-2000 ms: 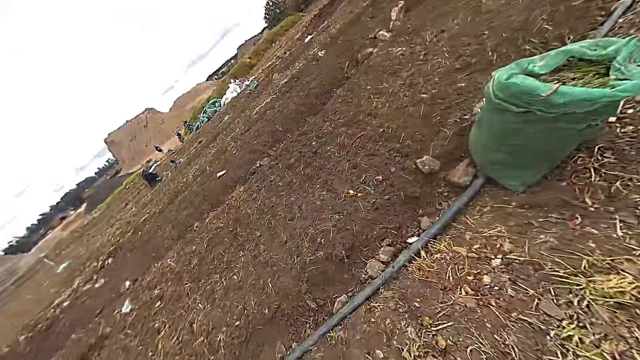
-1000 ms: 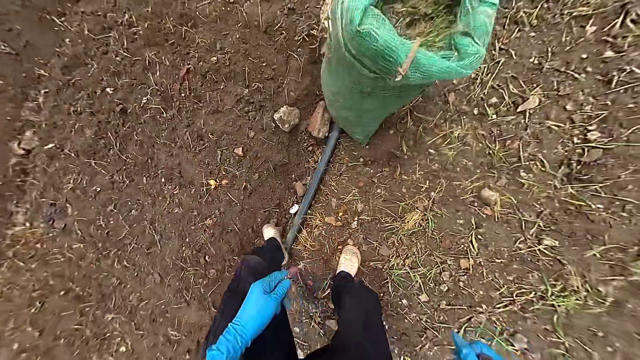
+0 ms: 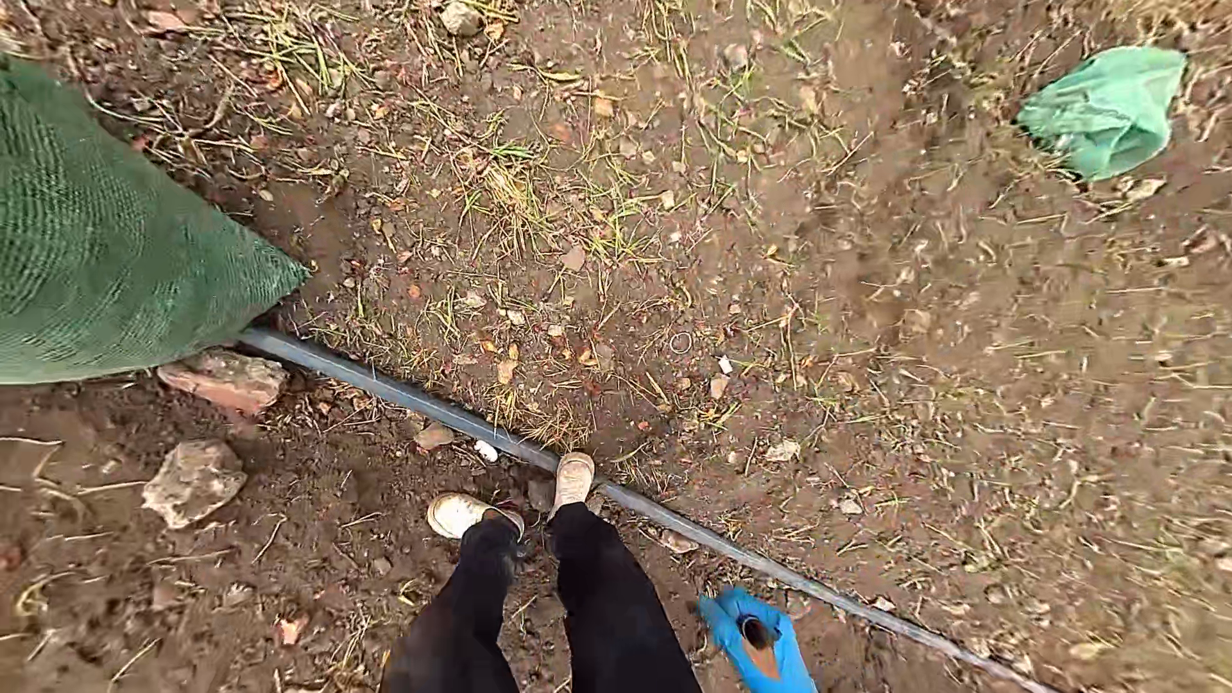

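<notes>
My right hand [image 3: 756, 635], in a blue glove, is at the bottom edge, right of my legs. Its fingers are curled around a brown object [image 3: 757, 632] with a dark round end, perhaps a tool handle; the rest of it is hidden. My left hand is out of view. A grey-black hose or pipe [image 3: 404, 393] runs diagonally over the soil, passing by my shoes [image 3: 575, 474] and just above my right hand. At the left edge stands a green mesh sack [image 3: 106, 250], only partly visible, at the upper end of the pipe.
A reddish stone [image 3: 226, 377] and a paler rock [image 3: 194, 481] lie beside the sack. Farther off at the upper right, a piece of green fabric or a bag [image 3: 1107, 111] lies on the ground. Grass tufts [image 3: 510, 188] and small stones dot the damp soil.
The view has swung to the right, putting the sack at the left edge. My gloved left hand, seen in front of my legs a second ago, is out of frame. More of my right hand shows.
</notes>
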